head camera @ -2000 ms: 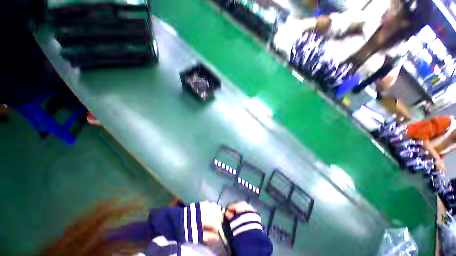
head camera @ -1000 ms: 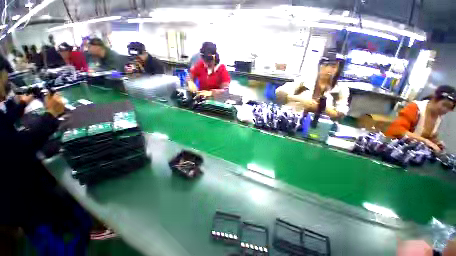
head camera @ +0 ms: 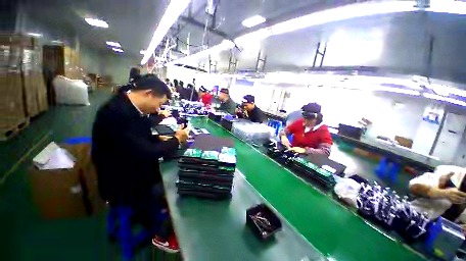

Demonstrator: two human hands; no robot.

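Neither of my hands is in the picture. Nearest in front of me, a small black open tray (head camera: 263, 222) sits on the green bench (head camera: 204, 239), holding thin metallic-looking bits. Behind it stands a tall pile of black stacked trays (head camera: 205, 178), with green boards on top. The black plastic frames are out of view.
A person in dark clothes (head camera: 130, 142) sits on a blue stool at the bench's left side. A bright green strip (head camera: 286, 199) runs along the right. Across it are seated workers and white-and-purple parts (head camera: 391, 209). Cardboard boxes (head camera: 59, 188) stand on the floor at left.
The view has swung up and to the left. The frames have left the picture at the bottom. The black tray and stacked trays now appear further right.
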